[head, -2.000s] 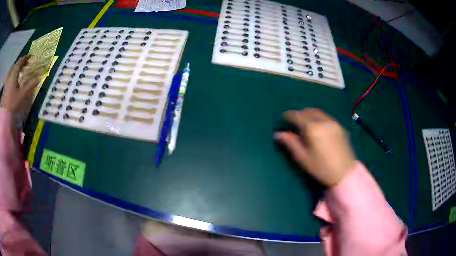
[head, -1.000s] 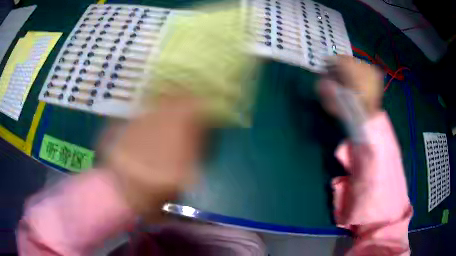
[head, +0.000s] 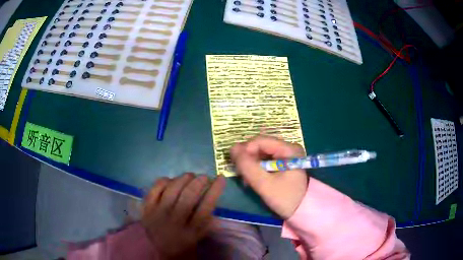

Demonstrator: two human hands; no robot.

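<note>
A yellow record sheet (head: 254, 96) with dense dark lines of writing lies on the green mat in the middle. My right hand (head: 271, 175) holds a white patterned pen (head: 320, 160) over the sheet's lower edge, the barrel pointing right; the pen's tip is hidden by the fingers. My left hand (head: 183, 208) lies at the bench's front edge, left of the sheet's bottom corner, fingers slightly bent and with nothing seen in it.
A blue pen (head: 171, 96) lies beside the left foam tray (head: 129, 96). Another foam tray (head: 284, 33) is at the back. A black test probe (head: 387, 116) with red wire lies at right, near a smaller tray (head: 444, 162). More yellow paper (head: 38, 23) is at far left.
The yellow sheet has come from the left to the middle and lies flat. The patterned pen has left the blue pen's side and is in my right hand. My left hand has moved to the front edge.
</note>
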